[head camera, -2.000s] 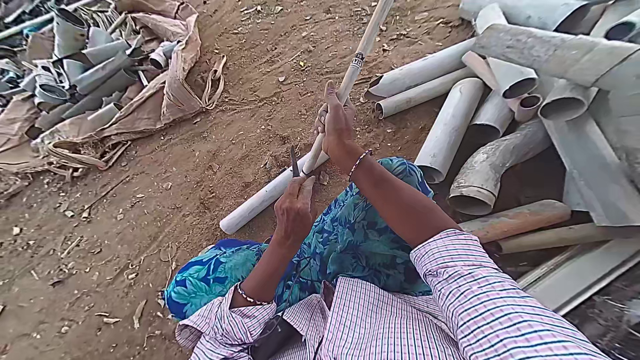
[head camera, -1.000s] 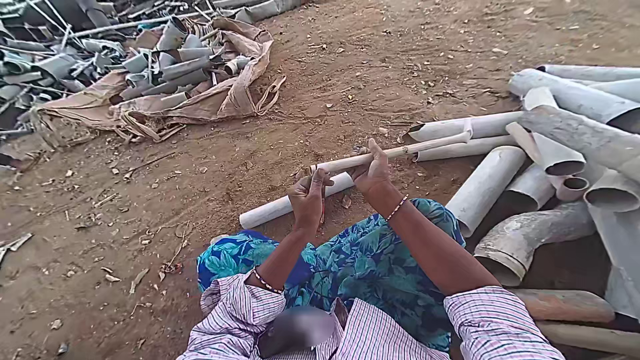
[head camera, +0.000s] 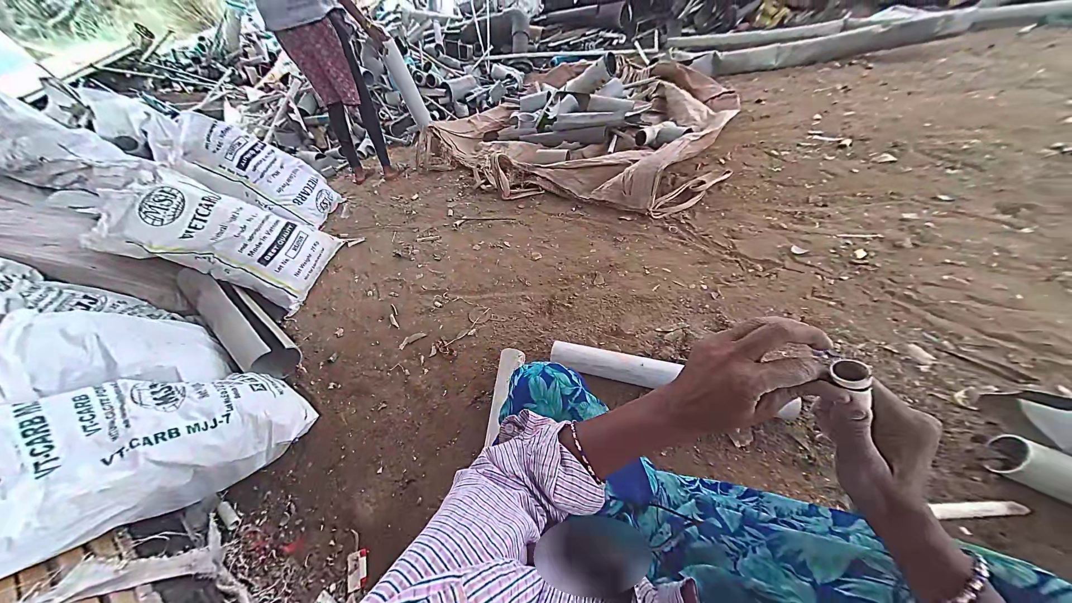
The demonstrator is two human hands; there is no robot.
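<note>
In the head view, a slim pale pipe (head camera: 852, 377) stands nearly end-on to me, its round open mouth up. My right hand (head camera: 883, 448) grips it just below the mouth, the thumb along its near side. Bent fingers of my left hand (head camera: 762, 368) touch the pipe's rim from the left; whether they hold a small blade there is too blurred to tell. Behind the forearm a thicker white pipe (head camera: 620, 364) lies on the soil. Another pale pipe (head camera: 504, 389) rests at the left of my knee, which is covered by blue leaf-patterned cloth.
White printed sacks (head camera: 159, 444) are heaped at the left, with split grey pipe (head camera: 230, 322) between them. A brown sackcloth (head camera: 603, 180) bears pipe scraps. At the back a person (head camera: 322, 75) holds a long pipe (head camera: 406, 84). More pipes (head camera: 1034, 465) lie at the right edge.
The view has swung left, bringing sacks and a person in. The slim pipe, seen lengthwise between both hands before, now points its mouth up. The knife seen at my left hand earliest is not distinct now.
</note>
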